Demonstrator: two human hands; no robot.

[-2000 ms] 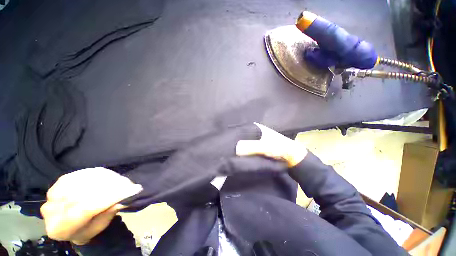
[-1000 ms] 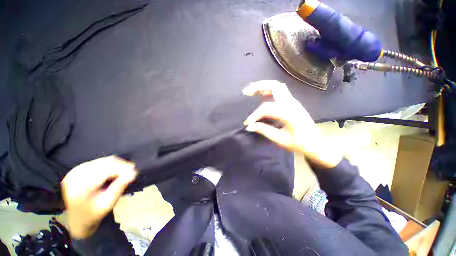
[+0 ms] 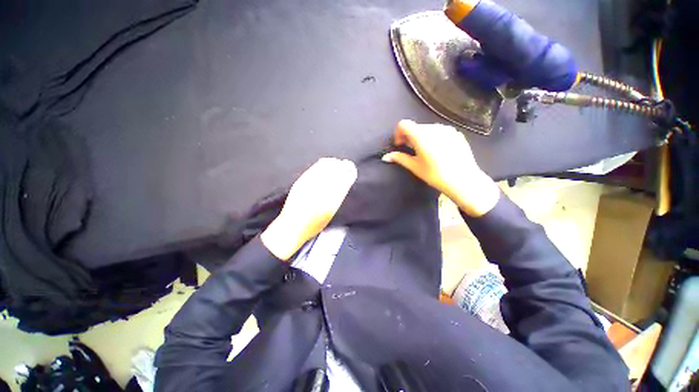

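Observation:
A black garment piece (image 3: pixel 375 187) lies at the near edge of the dark pressing table (image 3: pixel 253 92) and hangs toward my lap; its outline merges with my black jacket. My left hand (image 3: pixel 318 200) is closed on the piece from the left. My right hand (image 3: pixel 438 159) grips its upper right end between thumb and fingers, a short gap from my left hand. The steam iron (image 3: pixel 452 69), with a blue-wrapped handle, rests beyond my right hand, untouched.
Layered black cloth (image 3: pixel 46 199) is heaped on the table's left. Ribbed hoses (image 3: pixel 605 99) run right from the iron. Below are a brown carton (image 3: pixel 617 245), a white bag (image 3: pixel 481 295) and dark scraps (image 3: pixel 73 371) on the pale floor.
My left hand has moved right and up, close to my right hand. My right hand has moved up onto the table edge. The piece, earlier stretched between them, is now bunched in closer. The view shifted slightly.

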